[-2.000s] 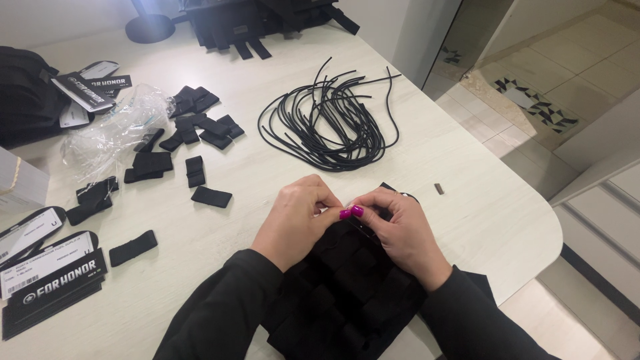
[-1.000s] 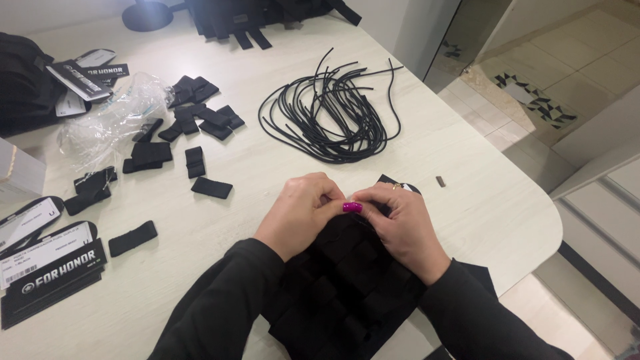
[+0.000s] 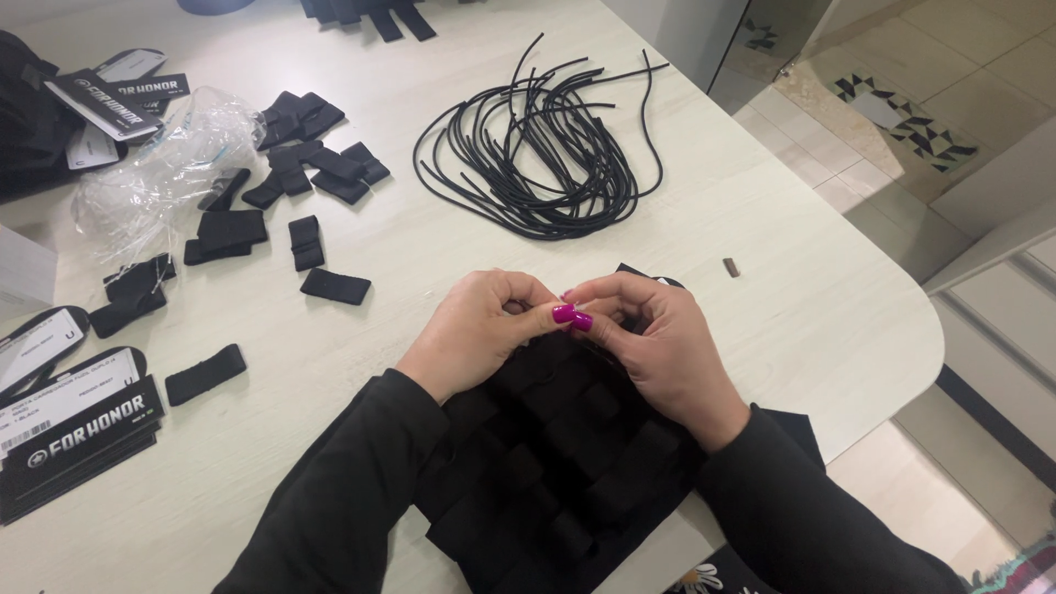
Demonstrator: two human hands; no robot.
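Observation:
A black fabric piece with woven webbing straps (image 3: pixel 553 462) lies at the table's near edge, under both forearms. My left hand (image 3: pixel 495 326) and my right hand (image 3: pixel 652 342) meet over its top edge, thumb tips touching. Between the fingertips is something small and pale, mostly hidden, too small to name; both hands pinch there. Part of a dark tag or card shows behind my right hand. A loose coil of black cords (image 3: pixel 544 157) lies beyond the hands.
Black elastic loops (image 3: pixel 336 286) and a crumpled clear plastic bag (image 3: pixel 177 165) lie left. Printed tags (image 3: pixel 82 445) are stacked at the near left. A small brown piece (image 3: pixel 731 267) sits right of the hands, near the table's rounded corner (image 3: pixel 916 346).
The hands stay together at the fabric's top edge, with small finger shifts. The right fingers have spread a little, and both thumbnails now show side by side.

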